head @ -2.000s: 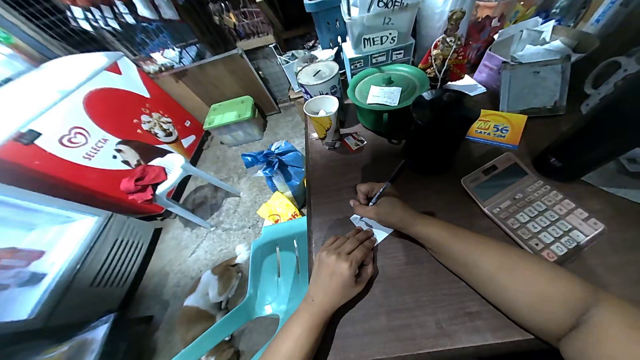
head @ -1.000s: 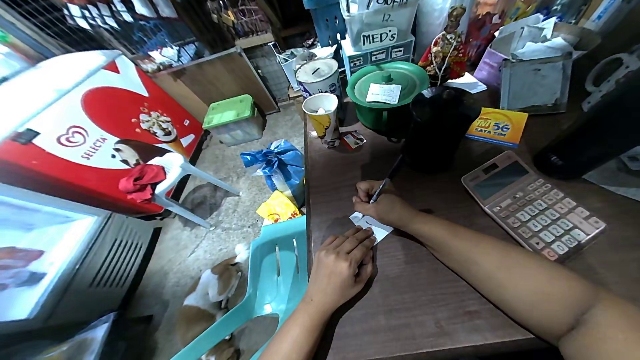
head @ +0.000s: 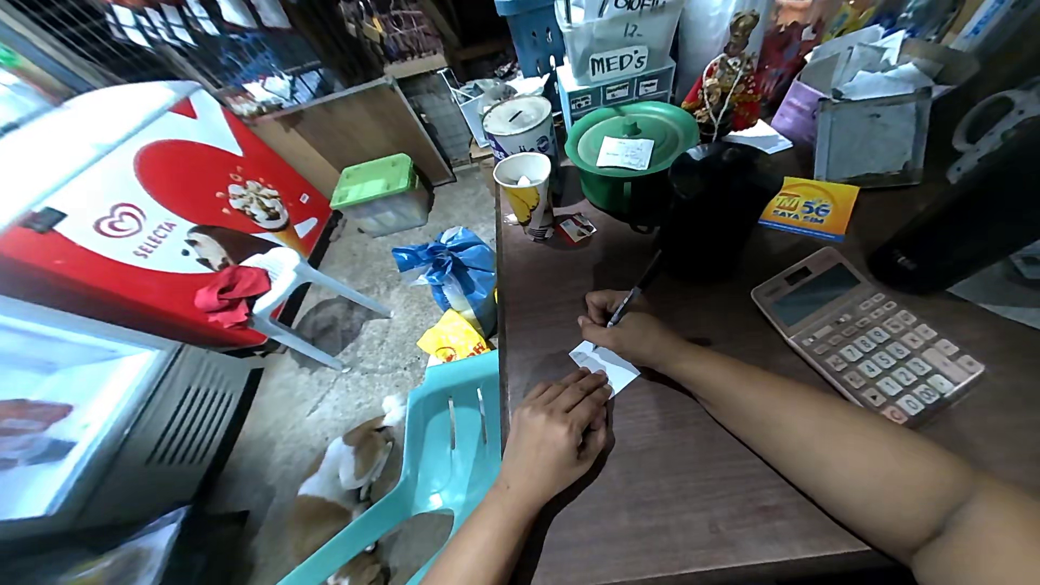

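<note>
A small white slip of paper (head: 616, 370) lies on the dark wooden table (head: 691, 496). My right hand (head: 630, 329) grips a pen (head: 636, 294), its lower end close over the paper's upper part. Flat on the slip's lower left edge rest the fingers of my left hand (head: 561, 422), which holds nothing. A pink calculator (head: 869, 337) with light keys lies to the right, beyond my right forearm. Behind the pen stands a dark rounded object (head: 715, 211), too dark to identify.
At the table's back are a paper cup (head: 526, 195), a slotted can (head: 518, 126), a lidded green pot (head: 621, 191) and a black cylinder (head: 967, 211). A teal plastic chair (head: 455, 439) adjoins the table's left edge. A brown-and-white animal (head: 349, 467) lies on the floor beside it.
</note>
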